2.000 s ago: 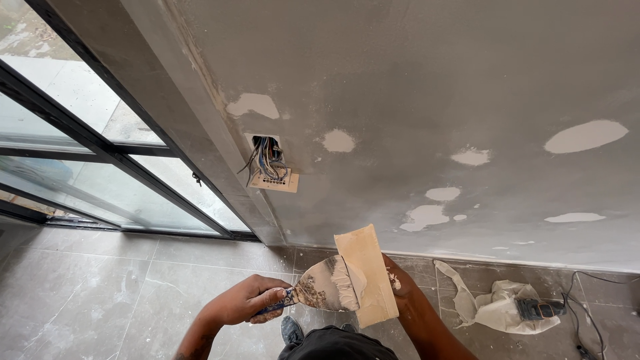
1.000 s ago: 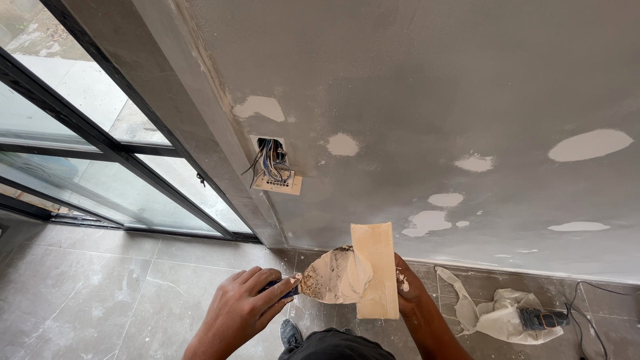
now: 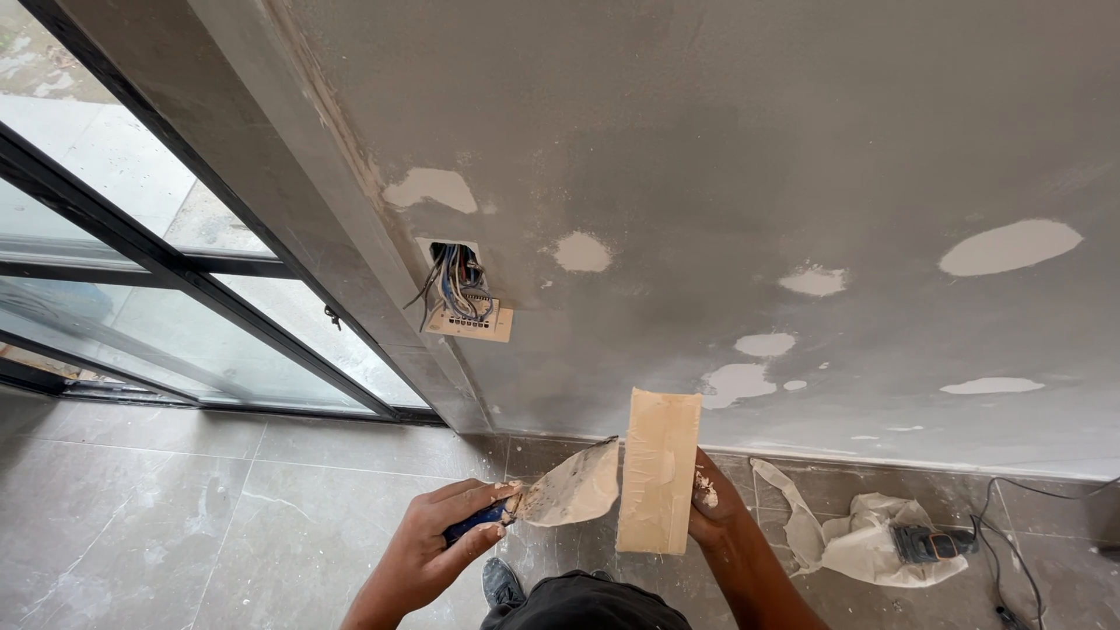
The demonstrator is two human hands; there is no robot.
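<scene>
My left hand (image 3: 455, 534) grips the blue handle of a putty knife (image 3: 573, 486), whose wide blade is coated with filler and points right. A narrow gap parts the blade from a flat, filler-smeared rectangular board (image 3: 661, 472), held upright by my right hand (image 3: 713, 499). That hand is partly hidden behind the board and has filler on its skin. Beyond them rises a grey wall (image 3: 665, 175) with several pale filler patches (image 3: 739, 385). Loose wires (image 3: 459, 280) come out of an electrical box in the wall, with a switch plate (image 3: 472, 321) hanging from them.
At left stands a black-framed glass door (image 3: 184, 271). On the tiled floor (image 3: 289, 516) at right lie a crumpled plastic sheet (image 3: 857, 547), a dark power tool (image 3: 932, 543) and its cable (image 3: 989, 525). My shoe (image 3: 501, 582) shows at the bottom.
The blade lay against the board in both earlier frames; now they are apart. The board has gone from tilted to nearly upright.
</scene>
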